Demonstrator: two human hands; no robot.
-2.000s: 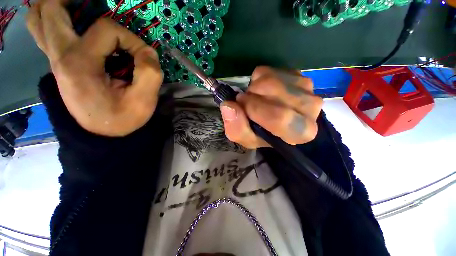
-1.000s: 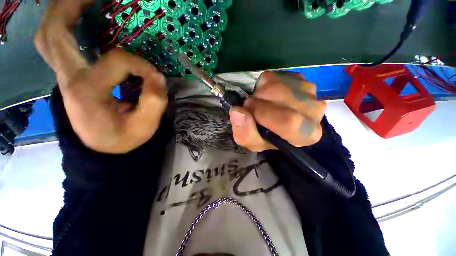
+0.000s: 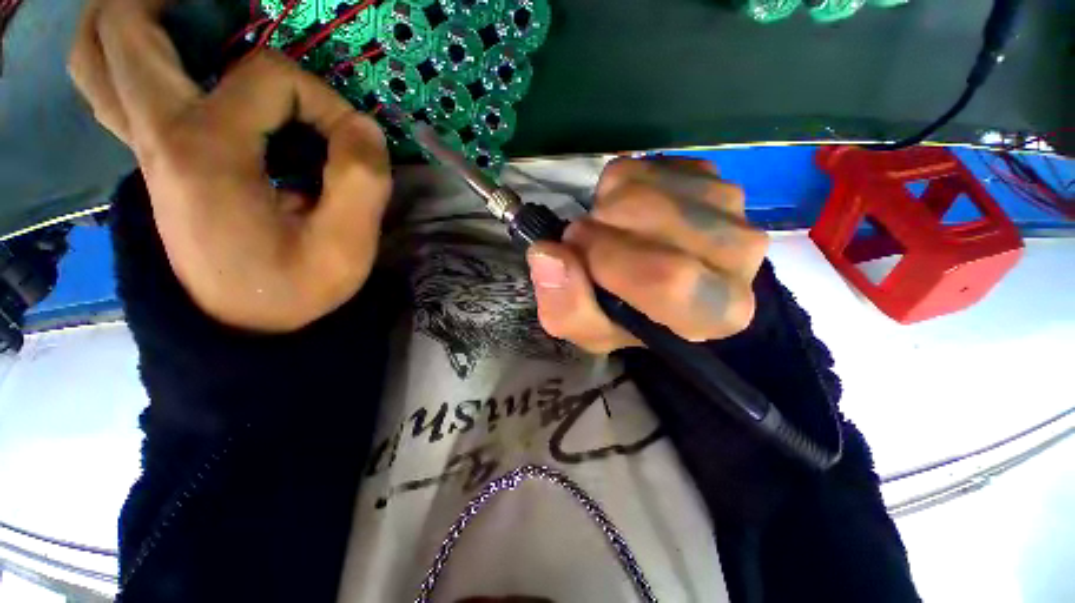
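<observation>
My right hand (image 3: 654, 253) holds the black soldering iron (image 3: 536, 222) like a pen. Its silver tip points up-left at the lower part of the green circuit board panel (image 3: 454, 59), near my left fingertips. Whether the tip touches the panel I cannot tell. My left hand (image 3: 259, 194) has thumb and index finger pinched at the panel's left side, with a short red wire lead at the fingertips; the pinch itself is partly hidden. More red and black wire leads (image 3: 324, 30) lie over the panel's upper left, partly behind my left hand.
Another green panel (image 3: 825, 6) is cut off by the top edge on the dark green mat (image 3: 660, 83). A black cord (image 3: 978, 77) runs down at the right. A red open frame (image 3: 919, 236) stands below the table edge. Red wires (image 3: 1037, 183) show at the far right.
Over the last second, my left hand has moved up slightly and the iron has shifted a little up-left. The far panel shows less at the top edge.
</observation>
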